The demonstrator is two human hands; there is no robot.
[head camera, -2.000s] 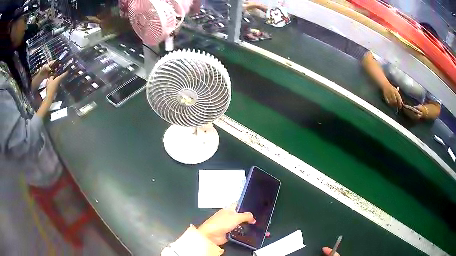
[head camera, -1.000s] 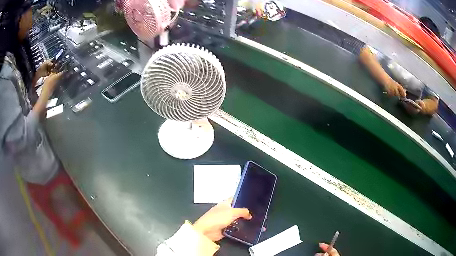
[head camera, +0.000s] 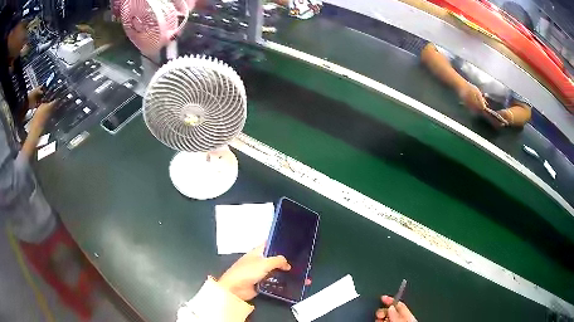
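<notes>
My left hand holds the large dark smartphone with a blue-purple edge, its thumb over the lower part of the screen. My right hand, partly cut off by the bottom edge, holds the thin grey tweezers like a pen, tip pointing up. A white paper sheet lies left of the smartphone, partly covered by it. A narrow white label strip lies on the bench between my two hands.
A white fan stands on the dark green bench, a pink fan beyond. A second phone lies near it. The green conveyor belt runs behind a worn white rail. People sit at left and across the belt.
The whole view has shifted, so the bench things appear further left. More of my right hand with the tweezers shows. My left hand still holds the smartphone.
</notes>
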